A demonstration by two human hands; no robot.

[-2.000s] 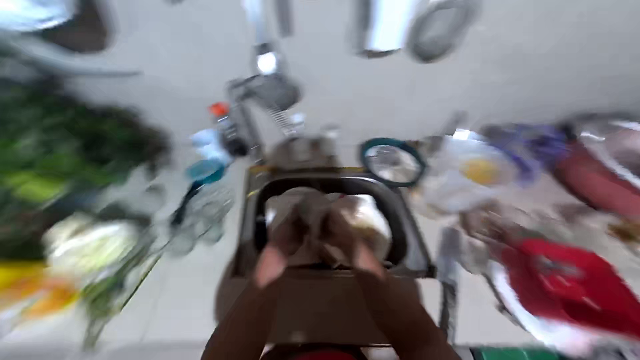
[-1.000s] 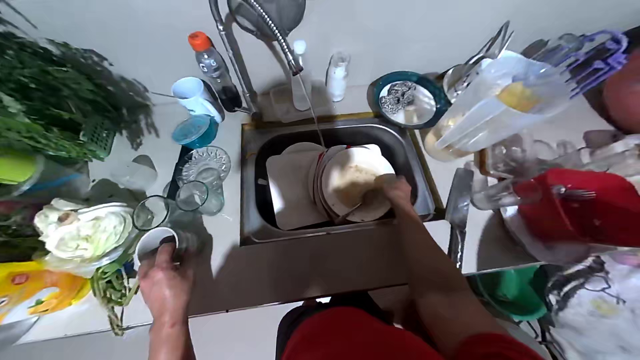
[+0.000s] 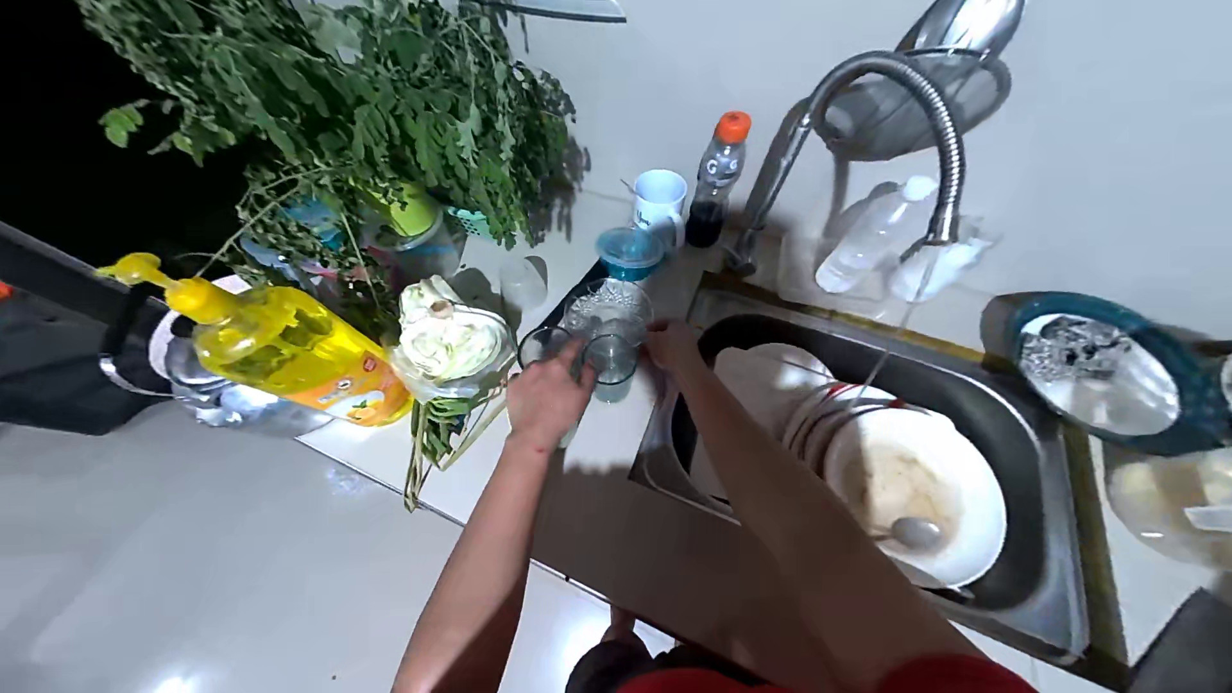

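Note:
Beside the sink, my left hand [image 3: 547,397] has its fingers at the rims of a drinking glass [image 3: 545,345] and a second glass [image 3: 611,364]; whether it grips either is unclear. My right hand [image 3: 671,345] touches the right side of a clear patterned glass dish [image 3: 608,306], its fingertips partly hidden. A teal-lidded container [image 3: 629,252] and a white mug [image 3: 660,200] stand behind the dish. Water runs from the flexible faucet [image 3: 948,164] into the sink, where a white bowl [image 3: 924,472] with a spoon [image 3: 914,532] lies among stacked dishes.
Left of the glasses are a cut cabbage [image 3: 450,337], a yellow pump bottle [image 3: 298,337] and leafy greens [image 3: 414,106]. An orange-capped bottle [image 3: 714,178] stands by the faucet. The metal sink edge [image 3: 1083,539] and a teal-rimmed bowl [image 3: 1169,356] are to the right.
My right hand has left the bowl in the sink for the glass dish. My left hand was at a white mug near the counter's front and is now at the glasses. The view has swung left.

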